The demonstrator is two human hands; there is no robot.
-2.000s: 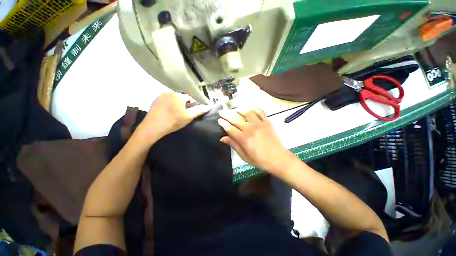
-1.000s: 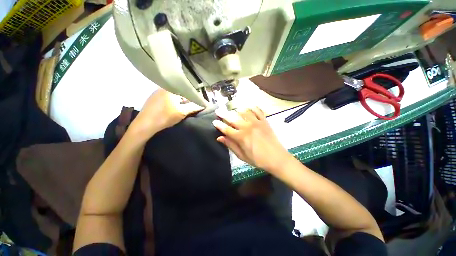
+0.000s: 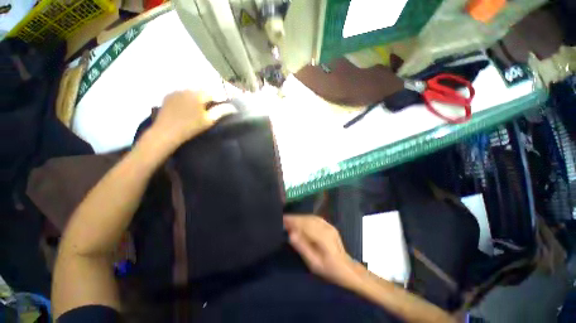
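Observation:
The black garment panel [image 3: 230, 195] hangs from the white table over the lap, with a brown strip [image 3: 179, 221] running down its left part. My left hand [image 3: 186, 115] is shut on the panel's top edge, left of the presser foot [image 3: 273, 76]. My right hand [image 3: 318, 247] is lower down, below the table's front edge, with its fingers at the panel's right edge. Its fingertips are partly hidden and blurred. The cream sewing machine head [image 3: 215, 38] stands above the panel's top edge, with bright glare below it.
Red-handled scissors [image 3: 447, 98] lie on the table right of the needle, near a brown cut piece [image 3: 347, 82] and a thin black tool [image 3: 363, 115]. A yellow basket [image 3: 60, 22] is upper left. Black cloth pieces [image 3: 436, 221] and a black crate [image 3: 505, 170] are lower right.
My right hand has moved from beside the presser foot down to the panel's right edge. My left hand has moved slightly up and left. The panel's top edge is now clear of the foot. The view has shifted.

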